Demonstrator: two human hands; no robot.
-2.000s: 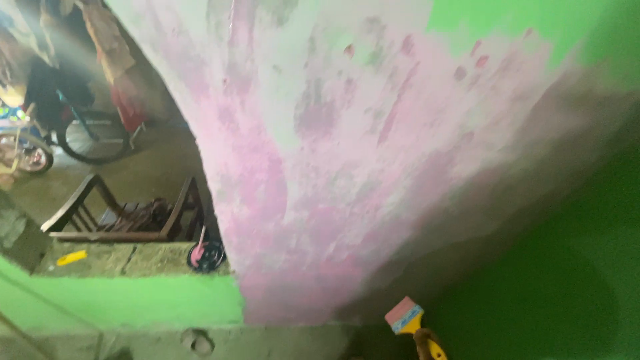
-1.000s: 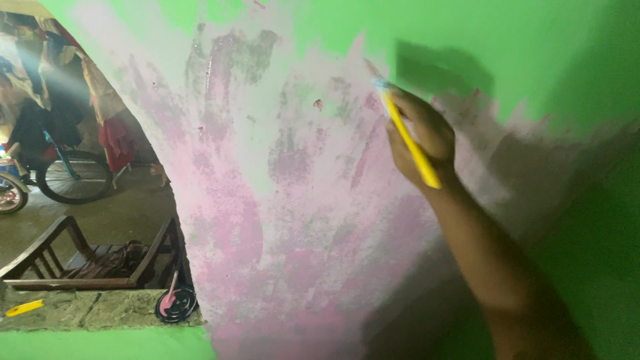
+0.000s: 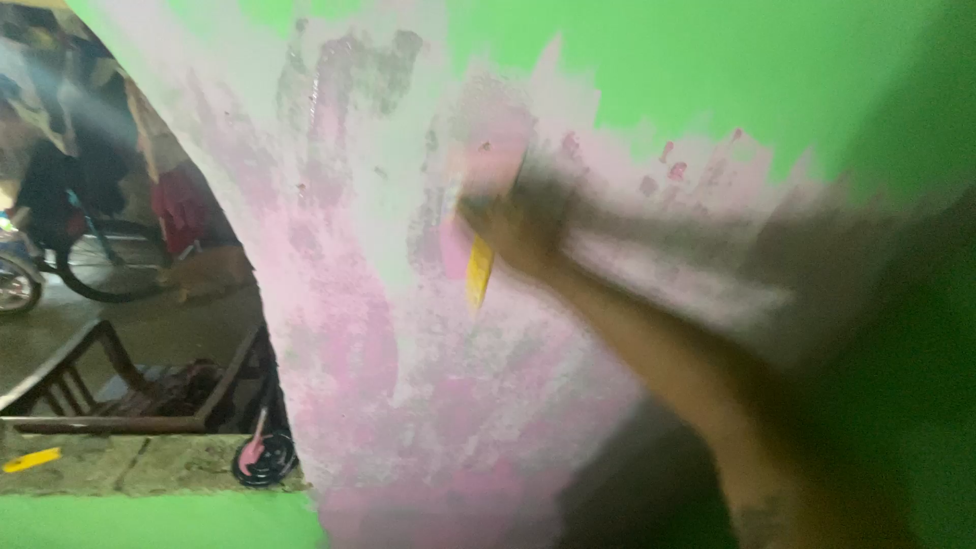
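Observation:
My right hand [image 3: 526, 225], blurred by motion, grips a paintbrush by its yellow handle [image 3: 479, 271]. The brush's pinkish bristles [image 3: 492, 164] are up against the wall [image 3: 457, 335], which is coated in patchy pink and whitish paint over green. At the lower left, a dark round lid or dish [image 3: 264, 459] with pink paint and a thin stick on it rests on the rough ledge [image 3: 171, 461]. A yellow tool or handle [image 3: 32, 460] lies further left on that ledge. My left hand is not in view.
Through the curved opening at left stand a dark wooden chair frame [image 3: 99, 423], a bicycle [image 3: 114, 259], part of another wheel [image 3: 17, 282] and hanging clothes [image 3: 177, 210]. A brownish animal [image 3: 210, 273] is near the bicycle. Shadow covers the wall at right.
The brush was low near the wall's foot two seconds ago, then rose to the edge of the green paint. Since then my right hand has moved lower on the wall, still holding it.

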